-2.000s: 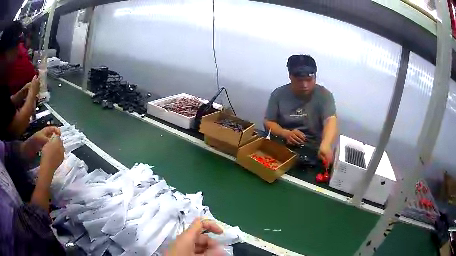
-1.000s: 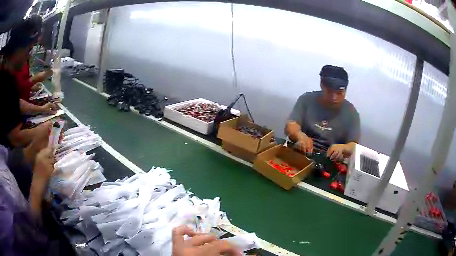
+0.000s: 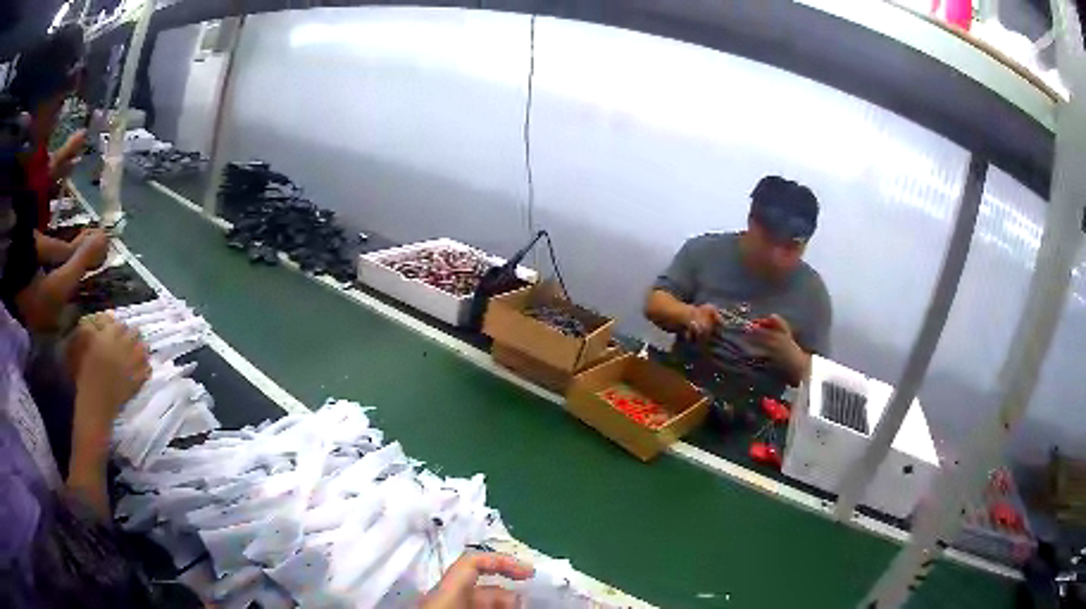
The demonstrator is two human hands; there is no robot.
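A big overlapping heap of white sleeved parts (image 3: 298, 500) lies at the lower left, on the near side of the green belt. One hand, which looks like my left hand (image 3: 482, 583), is at the bottom edge, at the heap's right end. It is cut off by the edge, with its fingers bent and pointing right. Whether it holds anything is hidden. My right hand is not in view.
Neighbouring workers' arms (image 3: 101, 393) are at the left. Across the green belt (image 3: 476, 464) are a black pile (image 3: 280, 220), a white tray (image 3: 379, 269), cartons (image 3: 619, 431), a person (image 3: 762, 286) and a white box (image 3: 852, 458). A pale post (image 3: 988, 416) rises at the right.
My visible hand stays at the bottom edge, its fingers changing pose. The worker opposite has raised both hands from the table to the chest. The view has shifted slightly.
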